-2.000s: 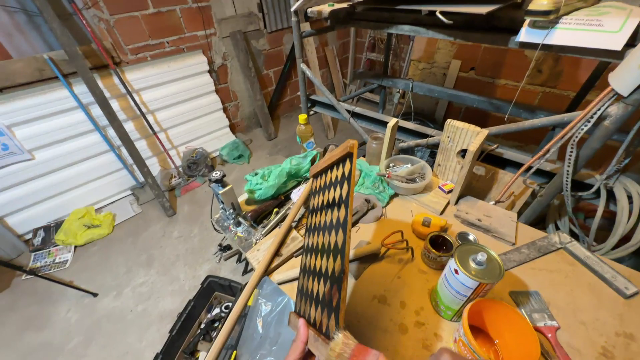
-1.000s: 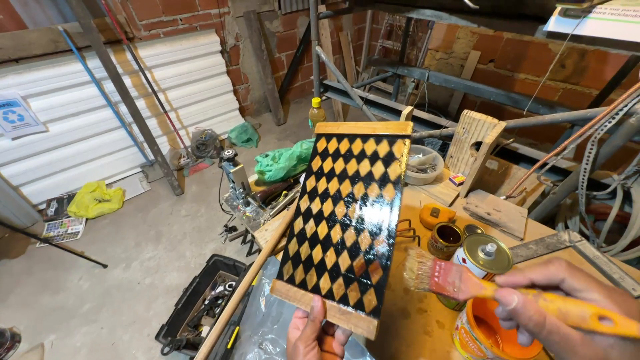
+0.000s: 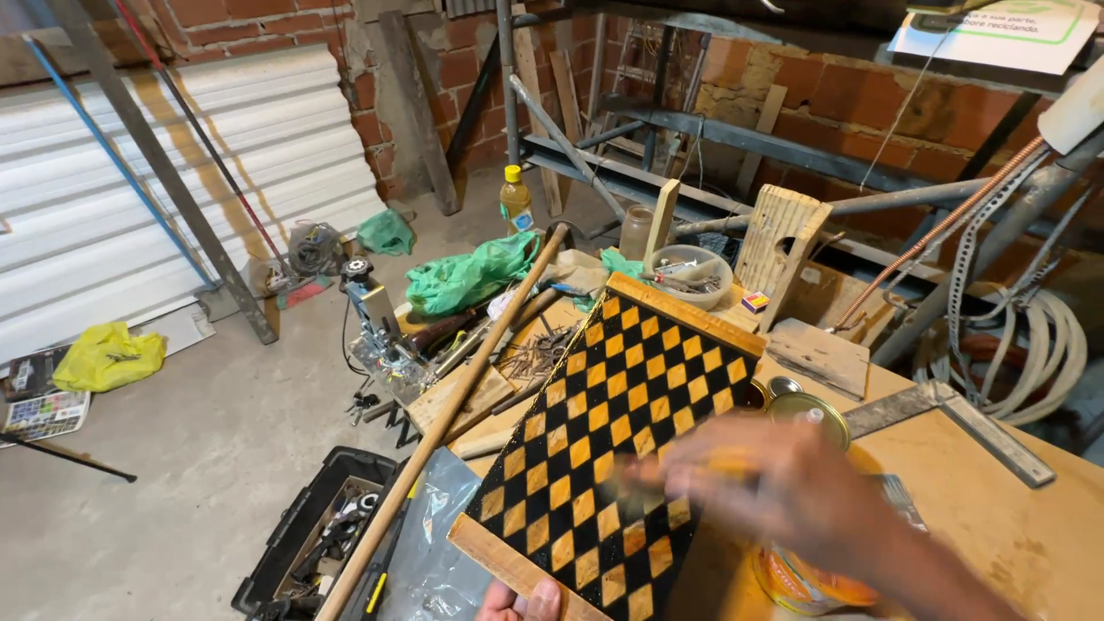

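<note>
My left hand (image 3: 520, 601) grips the near wooden edge of a flat wooden board (image 3: 604, 431) patterned with black and light-wood diamonds, which is held tilted above the bench. My right hand (image 3: 768, 474), blurred, is shut on a paintbrush (image 3: 642, 474) whose bristles are over the lower right part of the pattern; whether they touch is too blurred to tell. Behind that hand are a metal can (image 3: 811, 416) and an orange container (image 3: 798, 586), both partly hidden. A small open tin (image 3: 756, 395) shows just beyond the board's right edge.
On the wooden bench (image 3: 975, 535) lie a metal square (image 3: 1000, 435), a wood block (image 3: 819, 355), a plastic tub (image 3: 690, 276) and green plastic bags (image 3: 470, 276). A long wooden pole (image 3: 457, 405) crosses at the left. Below it sits a black toolbox (image 3: 285, 535) on the floor.
The board was seen nearly edge-on two seconds ago, then with its patterned face turned up. My right hand has moved left with the brush, from beside the can to over the board.
</note>
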